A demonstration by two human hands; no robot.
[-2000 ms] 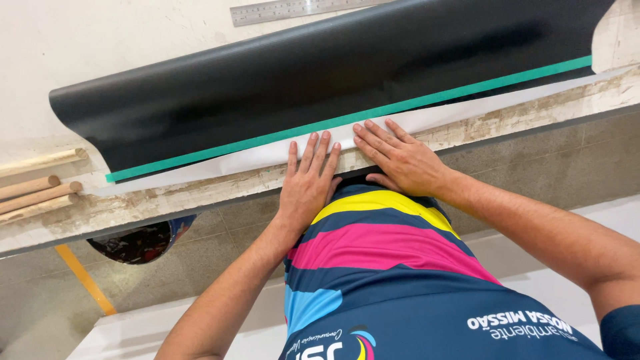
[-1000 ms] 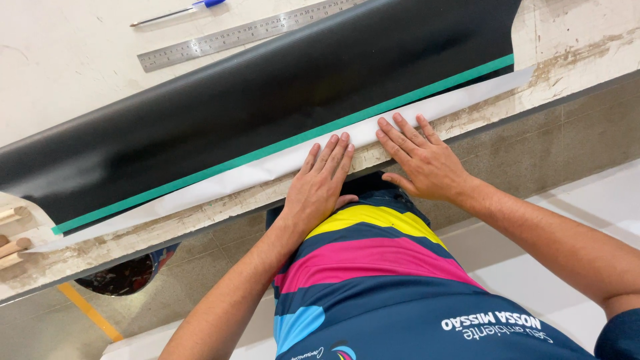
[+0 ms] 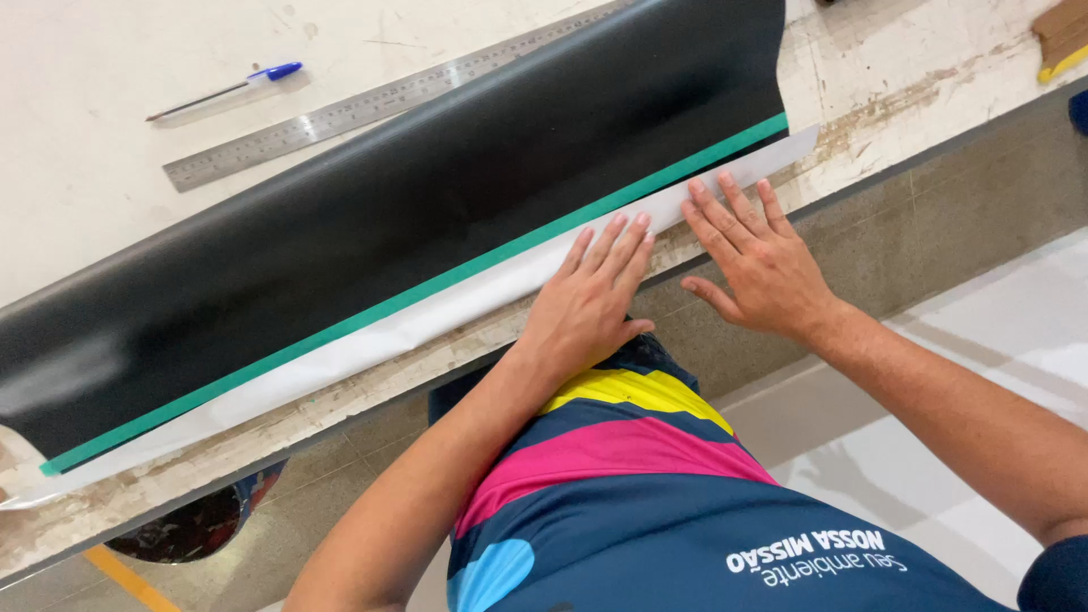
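A curved black sheet (image 3: 442, 195) lies along the workbench, with green tape (image 3: 425, 284) running near its front edge. Along that edge shows a white strip (image 3: 323, 361), paper or film; which one I cannot tell. My left hand (image 3: 591, 302) rests flat on this strip near the middle, fingers extended and slightly apart. To its right, my right hand (image 3: 761, 263) has its fingertips on the strip's right part, fingers spread and thumb out. Neither hand grasps anything.
Behind the black sheet lie a steel ruler (image 3: 365, 106) and a blue-capped pen (image 3: 225, 92). The bench's worn front edge (image 3: 892, 161) runs diagonally past my body. A brown piece with a yellow edge (image 3: 1062, 42) sits at the far right. A dark round container (image 3: 183, 527) is below the bench.
Both hands have moved to the right along the white strip, and the gap between them is wider than two seconds ago. The view has shifted to the right.
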